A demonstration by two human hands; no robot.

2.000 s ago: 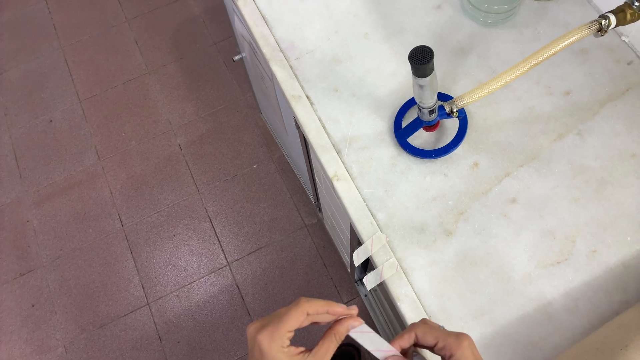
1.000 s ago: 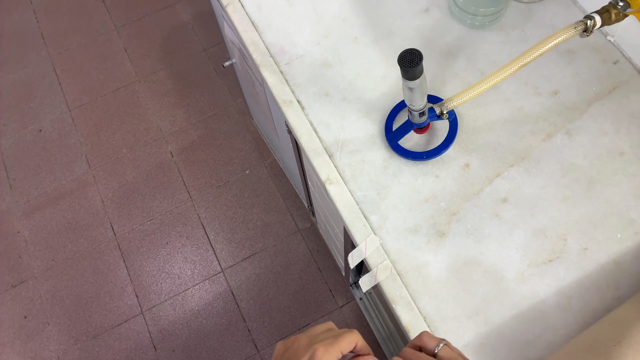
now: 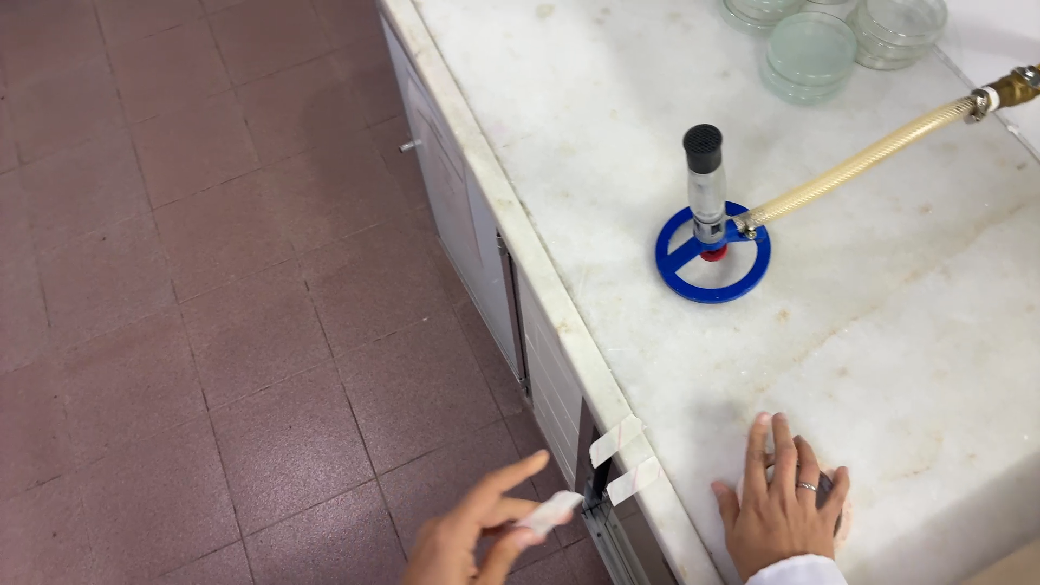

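My left hand (image 3: 479,524) pinches a short piece of whitish tape (image 3: 549,512) between thumb and fingers, beside the bench edge and over the floor. My right hand (image 3: 784,508), with a ring on one finger, lies palm down over a roll of tape (image 3: 845,520) on the marble benchtop; the hand covers most of the roll. Two strips of tape, an upper one (image 3: 616,439) and a lower one (image 3: 633,481), stick to the bench edge and hang partly over it, between my hands.
A Bunsen burner (image 3: 707,195) with a blue ring base stands upright on the marble benchtop (image 3: 894,341). Its braided hose (image 3: 861,166) runs to a brass fitting (image 3: 1016,88). Stacked glass dishes (image 3: 810,57) stand at the back. Cabinet doors (image 3: 455,187) lie below the edge.
My hands, close together before, have moved apart. The left holds a piece of tape; the right has moved onto the benchtop, over the roll.
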